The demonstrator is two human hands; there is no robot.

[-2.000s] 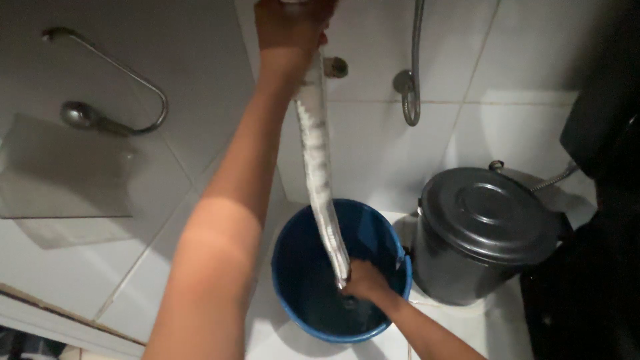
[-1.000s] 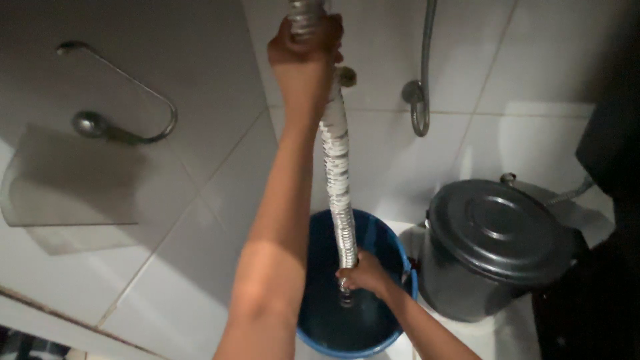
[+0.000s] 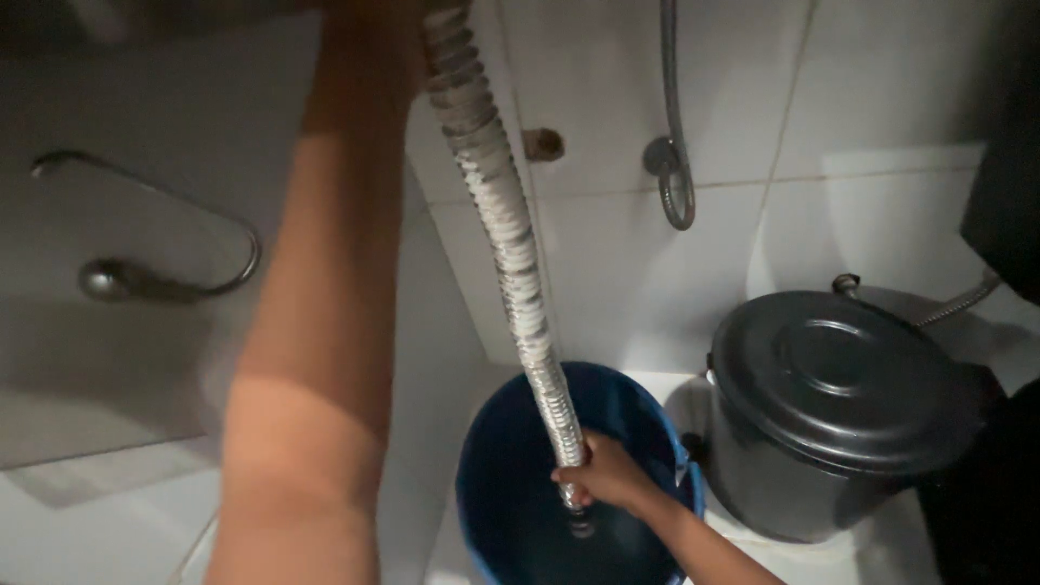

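Note:
A pale, ribbed flexible hose (image 3: 516,260) runs from the top edge down into a blue bucket (image 3: 479,496). My right hand (image 3: 605,475) is closed around the hose near its lower end, inside the bucket. The hose's tip points down at what looks like dark liquid in the bucket; whether it touches is hard to tell. My left arm reaches up beside the hose, and my left hand (image 3: 374,41) is blurred and partly cut off at the top edge, against the upper hose; its fingers are hidden.
A black lidded bin (image 3: 829,382) stands right of the bucket. A metal shower hose (image 3: 670,89) hangs on the tiled wall. A curved metal pipe (image 3: 179,199) is at the left, a small valve (image 3: 846,283) behind the bin, and a dark object (image 3: 1011,187) at the right edge.
My left hand has gone up toward the top edge, where two seconds ago it showed clearly gripping the hose. My right hand still holds the lower hose.

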